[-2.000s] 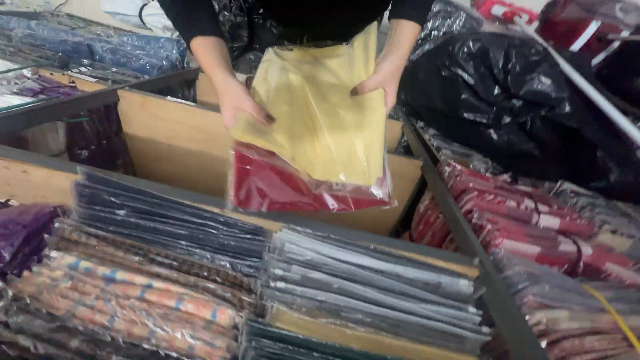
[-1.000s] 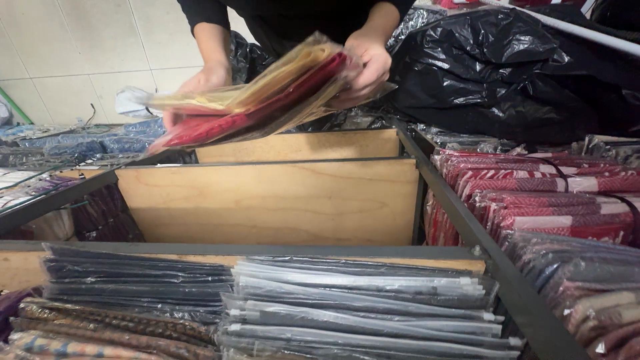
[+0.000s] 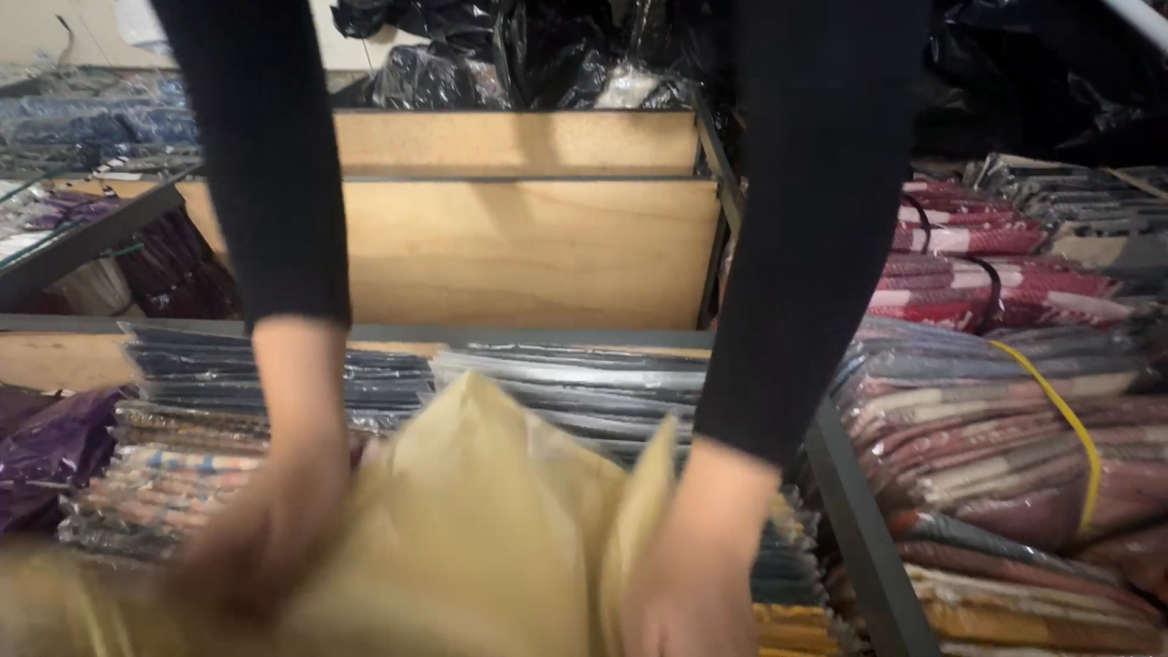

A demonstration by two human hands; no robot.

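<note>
Both forearms, in black sleeves, come down from the top of the view. My right hand (image 3: 265, 529), on the image's left side, is blurred and lies against a pale yellow folded cloth (image 3: 484, 520) that seems to be in clear plastic. Its fingertips are hard to make out. On the image's right side my left hand (image 3: 689, 566) grips a folded edge of the same yellow cloth. The cloth spreads between the hands and runs out of the bottom of the view. Behind it lie plastic-wrapped stacks, dark blue (image 3: 196, 365) and grey-white (image 3: 584, 383).
Plywood dividers (image 3: 538, 251) in dark frames stand behind the stacks. A dark frame bar (image 3: 867, 529) runs along the right side. Beyond it are red-and-white packages (image 3: 995, 292) and a bundle with a yellow strap (image 3: 1063, 411). Black plastic bags (image 3: 547, 55) lie at the back.
Both hands have come down from the top of the view with the yellow cloth, and now stand over the front stacks. The red part seen before is out of sight.
</note>
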